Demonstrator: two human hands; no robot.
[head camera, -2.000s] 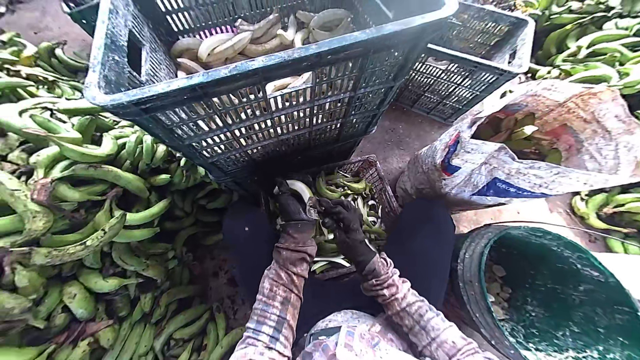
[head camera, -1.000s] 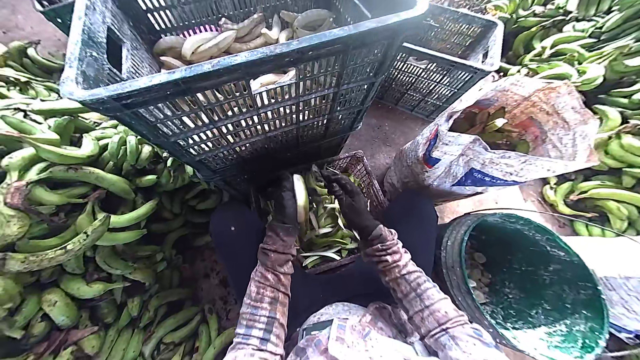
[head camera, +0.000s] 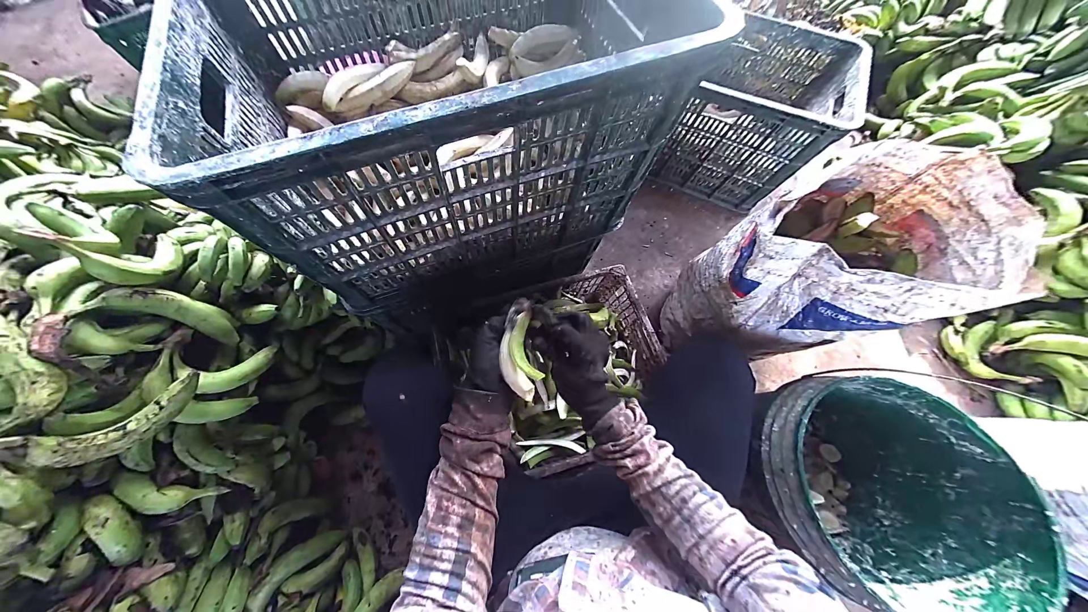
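In a dark glove, my left hand (head camera: 486, 357) is closed around a partly peeled green plantain (head camera: 517, 355), pale flesh showing on one side and a green strip of peel on the other. My right hand (head camera: 578, 348), also gloved, is at the plantain's upper right with its fingers curled at the peel; whether it holds a tool is hidden. Beneath both hands, between my knees, a small brown plastic crate (head camera: 639, 316) holds green peel strips (head camera: 544, 446). Peeled plantains (head camera: 370, 87) lie in the large dark green plastic crate (head camera: 425, 132) just beyond.
Unpeeled green plantains (head camera: 136, 314) are heaped on the left, with more (head camera: 977, 85) at the upper right. Another slatted crate (head camera: 739, 127) stands behind. To the right are a woven sack (head camera: 765, 280) with peels inside and a green bucket (head camera: 926, 493) with pale pieces in it.
A green strip now hangs loose beside the plantain's pale flesh. My right hand, apart from the plantain one second ago, has come in against it.
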